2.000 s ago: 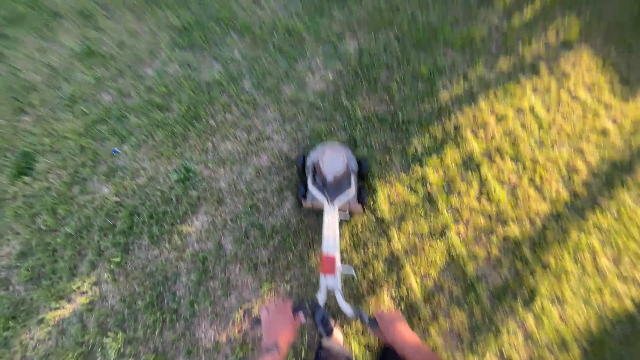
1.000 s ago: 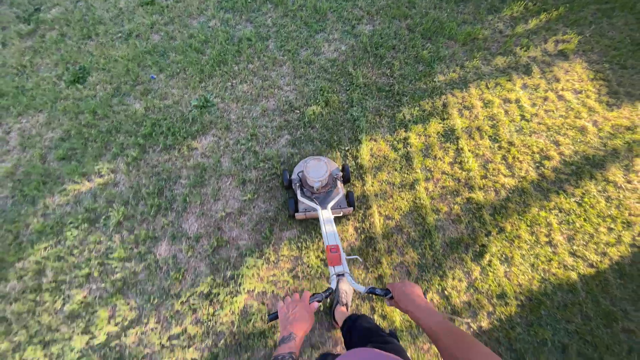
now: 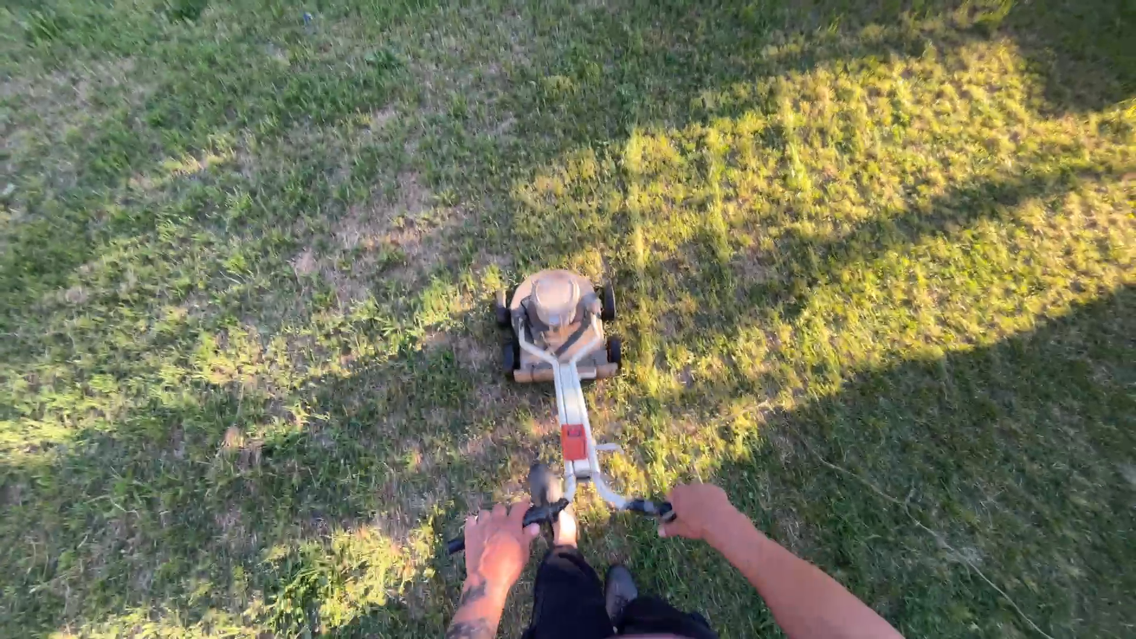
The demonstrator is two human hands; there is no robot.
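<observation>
A dusty lawn mower [image 3: 556,311] with dark wheels stands on the grass ahead of me. Its pale handle shaft [image 3: 571,399], with a red box [image 3: 574,442] fixed on it, runs back toward me and splits into two black grips. My left hand [image 3: 499,541] lies over the left grip [image 3: 545,513], fingers forward and the thumb side against it. My right hand [image 3: 698,512] is closed around the outer end of the right grip [image 3: 645,507]. My shoes and dark trousers show below the handlebar.
Patchy grass [image 3: 399,222] with bare, dry spots surrounds the mower, crossed by bands of sun and shadow. A thin pale line, a string or stalk, lies on the shaded grass [image 3: 958,550] at the lower right. A tiny blue object [image 3: 307,17] lies far ahead on the left.
The mower and I have moved forward over the grass, and the blue object and sunlit patches sit differently in view. Both hands stay at the handlebar. My leading foot has changed.
</observation>
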